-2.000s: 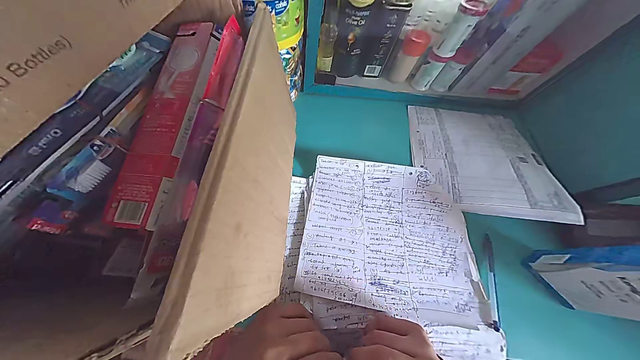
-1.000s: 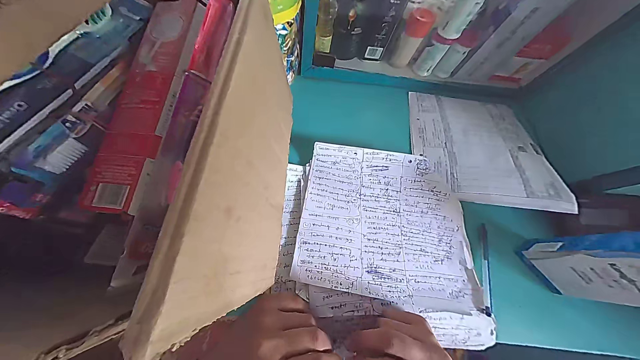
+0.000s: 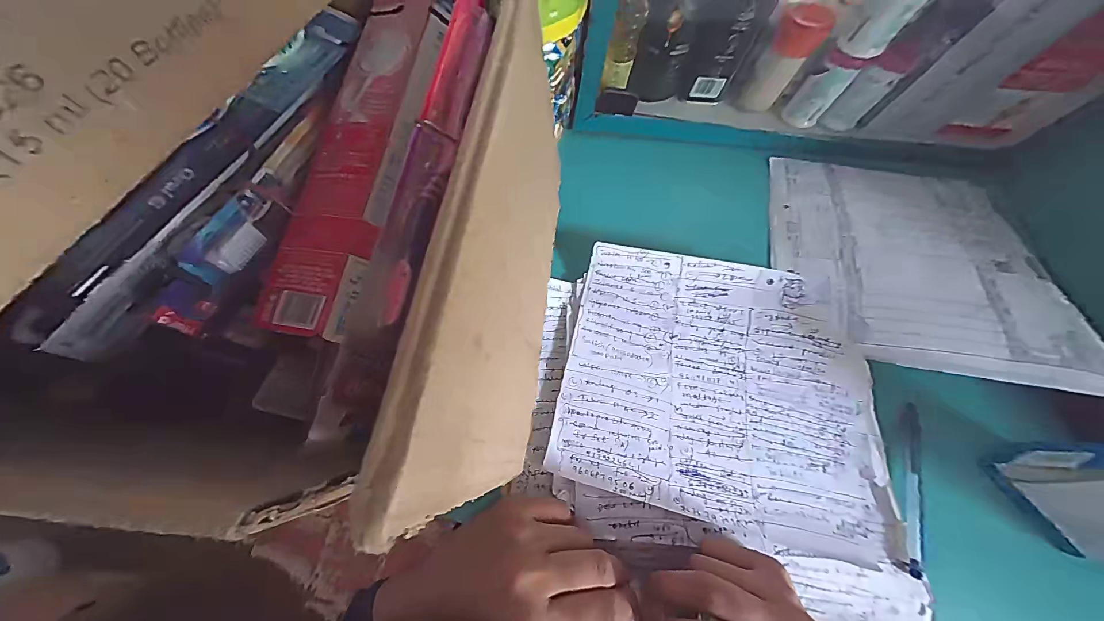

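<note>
A stack of handwritten paper sheets (image 3: 707, 388) lies on the teal surface in front of me. At the near edge of the stack, my left hand (image 3: 526, 565) rests with curled fingers over the lower sheets. Close beside it on the right, my right hand (image 3: 724, 582) is also curled at the papers' lower edge. The fingertips point inward, and whether they pinch a sheet is hidden. Along the right side of the stack lies a blue pen (image 3: 912, 492).
At left, an open cardboard box (image 3: 466, 362) holds toothbrush packs (image 3: 216, 241) and a red carton (image 3: 332, 198). Printed sheets (image 3: 940, 267) lie behind right, with a blue-edged packet (image 3: 1052, 492) nearer. A teal-framed shelf (image 3: 690, 125) with bottles stands at the back.
</note>
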